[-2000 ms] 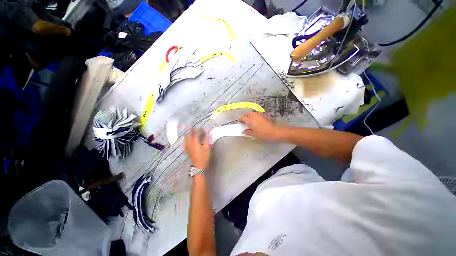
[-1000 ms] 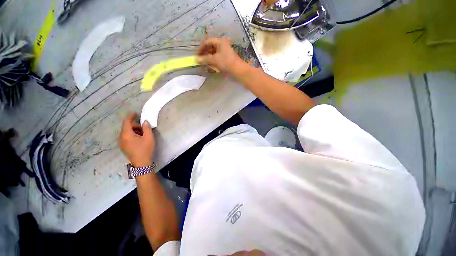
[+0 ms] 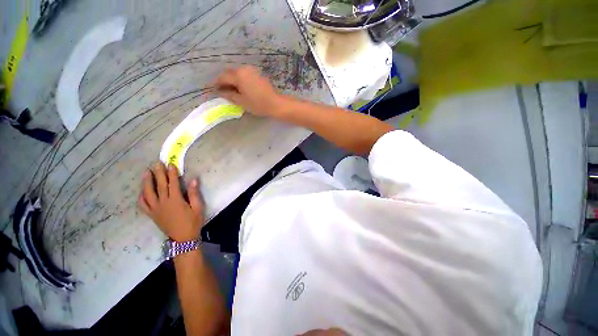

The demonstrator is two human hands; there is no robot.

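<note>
A yellow curved template (image 3: 197, 128) with small black writing lies on top of a wider white curved strip (image 3: 172, 136) on the table; a white margin shows around it. My left hand (image 3: 172, 200), with a metal watch on the wrist, rests at the near left end, its fingertips pressing on the template and strip. My right hand (image 3: 248, 92) is at the far right end, over the template's tip; its fingertips are blurred and I cannot tell whether they pinch it.
Another white curved strip (image 3: 80, 67) lies on the scuffed table (image 3: 118, 216) at upper left. Nested dark-and-white crescents (image 3: 38, 246) sit at the left edge. A yellow strip (image 3: 16, 56) and dark ribbon (image 3: 29, 126) lie far left. The iron (image 3: 354, 12) rests on a scorched pad (image 3: 347, 59) at the top.
The yellow template has moved from beyond the white strip onto it. My right hand has come left with it, and my left fingers now press on its end. The view has shifted slightly.
</note>
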